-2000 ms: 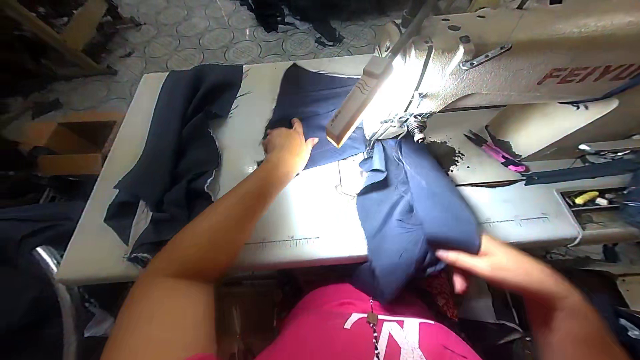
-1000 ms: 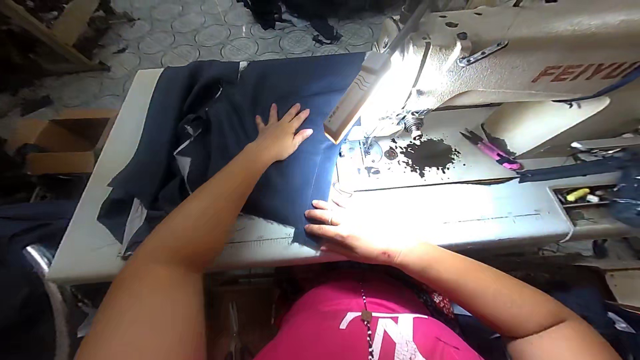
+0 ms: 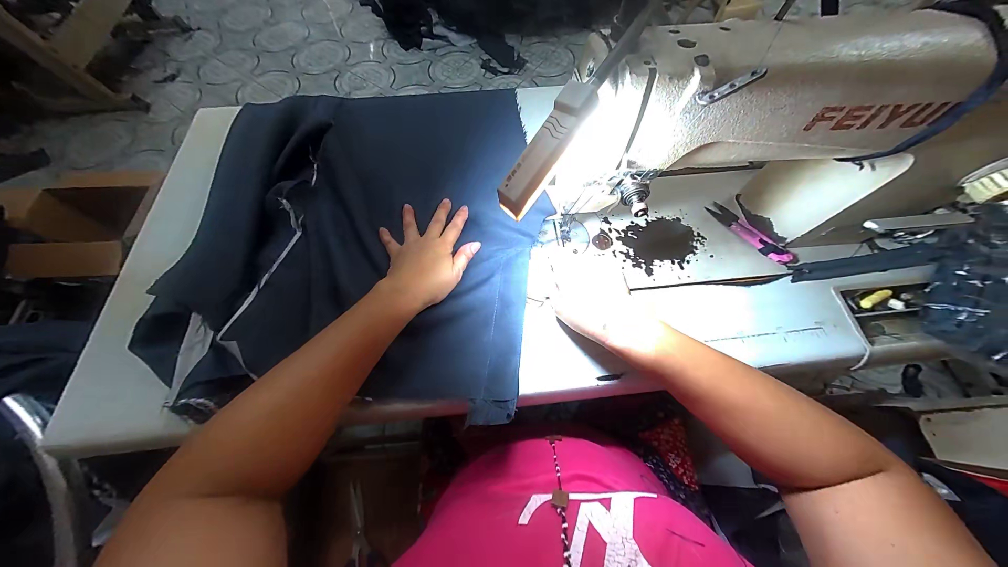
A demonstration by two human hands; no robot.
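Note:
My left hand (image 3: 429,256) lies flat with spread fingers on dark navy fabric (image 3: 425,157), which is laid out over the left part of the sewing table (image 3: 213,130). A stitched seam runs near the fabric's right edge. My right hand (image 3: 591,303) is on the table just right of that edge, below the needle area of the Feiyue sewing machine (image 3: 740,87); glare washes out its fingers. The far corner of the fabric reaches the presser foot area (image 3: 563,224). A folded, bunched part with pale edges (image 3: 264,279) lies at the left.
Pink-handled thread snippers (image 3: 756,236) lie on the machine bed beside a dark worn patch. A lamp bar (image 3: 547,150) hangs over the fabric. A small compartment (image 3: 882,299) with yellow and white items is at right. A cardboard box (image 3: 71,256) stands on the left.
The fabric that hung right of the needle two seconds ago now lies spread on the left. My right hand has moved left from it, then off the fabric's near right edge and up toward the needle area.

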